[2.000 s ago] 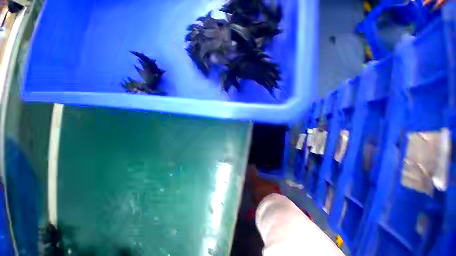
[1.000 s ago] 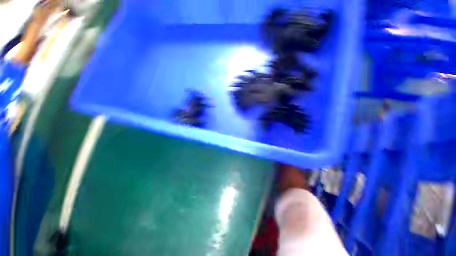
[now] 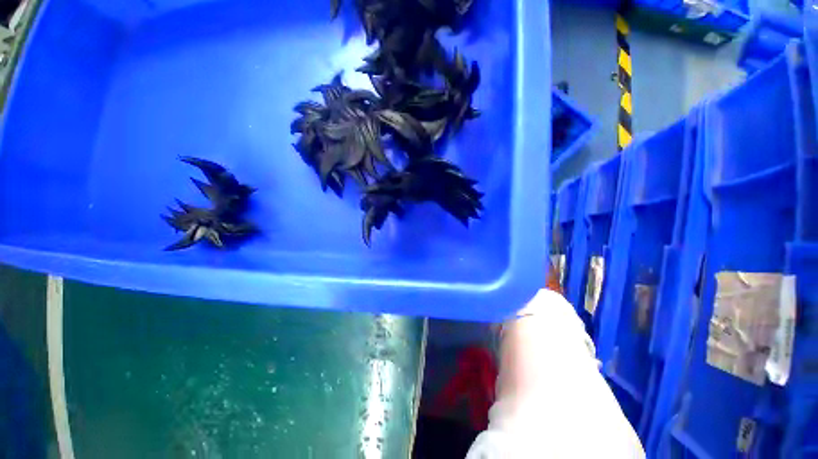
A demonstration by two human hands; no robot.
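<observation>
A blue plastic tray (image 3: 296, 289) fills the upper left and middle of the view. Black spiky hair parts (image 3: 345, 134) lie clustered toward its right side. A separate black spiky clump (image 3: 213, 211) lies at its lower left. A pale sleeve or forearm, probably my right, comes up from the bottom edge to the tray's lower right corner. Only a small orange-brown patch, perhaps part of my right hand (image 3: 553, 276), shows beyond it; its fingers and any grip are hidden. My left hand is not in view.
The green bench surface (image 3: 224, 376) lies below the tray, with a pale strip (image 3: 57, 368) at left. Tall blue crates (image 3: 744, 152) with paper labels line the right. Grey floor with a yellow-black striped line (image 3: 624, 81) shows at upper right. Something red lies beyond the bench edge.
The tray has moved left and lower in view since one second ago and looks larger. More of the sleeved forearm shows at its corner. The black parts keep about the same layout.
</observation>
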